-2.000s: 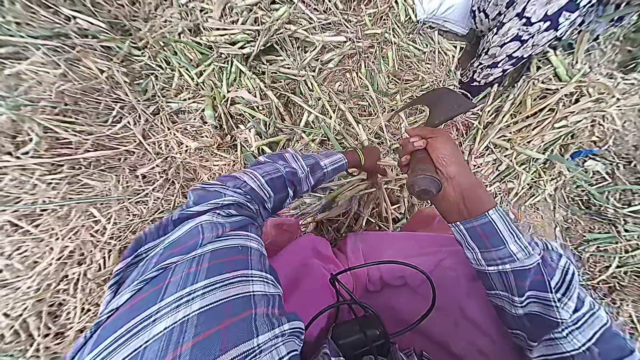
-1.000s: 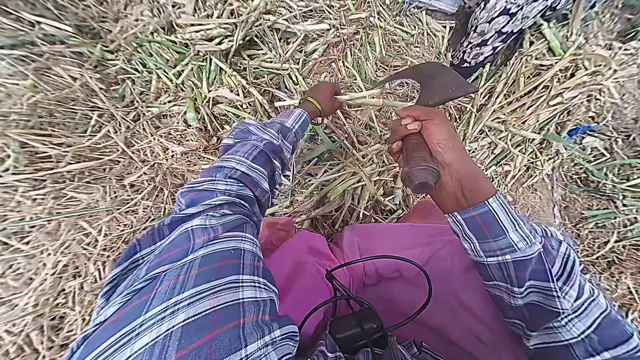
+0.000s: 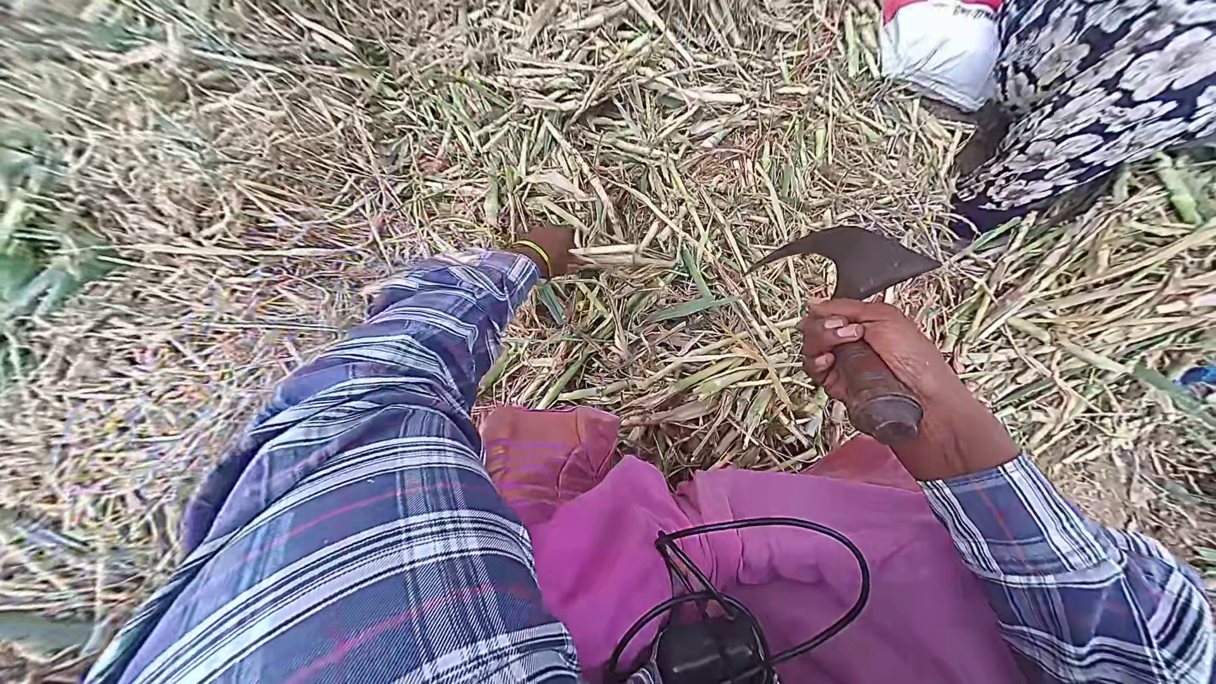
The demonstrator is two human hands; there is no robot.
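My right hand [image 3: 879, 366] is closed around the wooden handle of a sickle-like chopping blade [image 3: 869, 261]. Its dark, curved metal blade rises above my fist, with the hooked tip pointing left over the straw. My left hand [image 3: 554, 250], with a yellow bangle at the wrist, is low among cut stalks. A pale stalk [image 3: 617, 256] extends rightward from it; the fingers are partly hidden, so whether they hold the stalk is unclear. More chopped stalks and leaves [image 3: 703, 380] lie between the hands, in front of my knees.
Another person in dark floral cloth [image 3: 1092, 104] is close at the upper right, beside a white and red bag [image 3: 940, 52]. A black cable [image 3: 860, 570] loops over my pink-clad lap. Dry stalks [image 3: 237, 190] cover the ground, and a blue scrap [image 3: 1199, 376] lies far right.
My left hand has moved left and away from the blade since two seconds ago. The right hand keeps hold of the tool. More of the white and red bag shows now.
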